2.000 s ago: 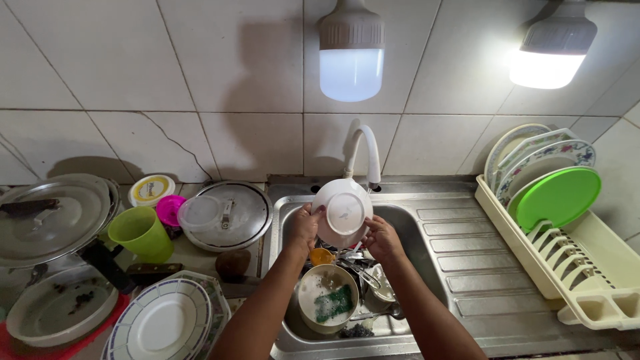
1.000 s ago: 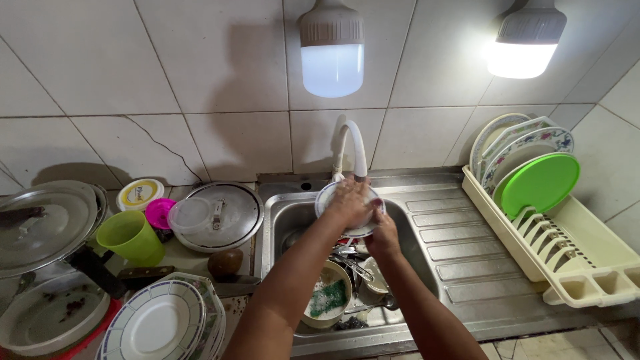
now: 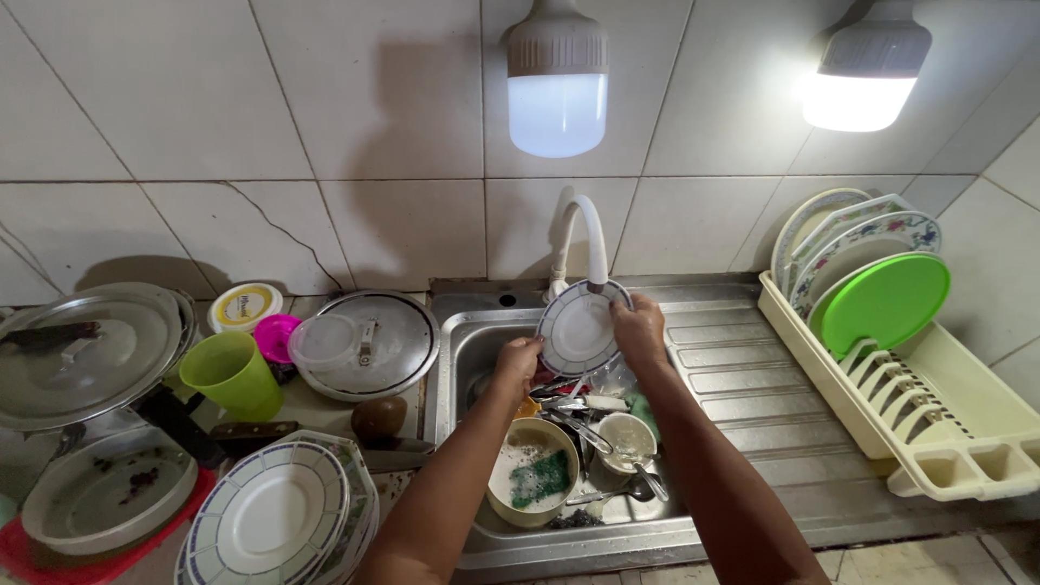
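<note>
Under the white curved faucet [image 3: 591, 236], a small white saucer with a blue patterned rim [image 3: 578, 329] is tilted with its eating face toward me. My left hand [image 3: 520, 366] grips its left edge and my right hand [image 3: 639, 325] its right edge. Below, in the steel sink [image 3: 479, 333], stands a cream bowl [image 3: 508, 505] of suds with a green scouring pad [image 3: 542, 478] in it. Beside the bowl are a small white cup [image 3: 626, 439], spoons and other cutlery.
A cream dish rack [image 3: 873, 414] with several plates and a green round lid [image 3: 886, 305] stands right of the ribbed drainboard [image 3: 731, 357]. At left are stacked plates [image 3: 264, 512], a green cup [image 3: 231, 374], pot lids [image 3: 390, 345] and a knife [image 3: 260, 429]. Two bulbs hang above.
The saucer's underside faced me at first; now its patterned face does. My right hand has moved off the face, where a hand lay one second ago, to the right rim.
</note>
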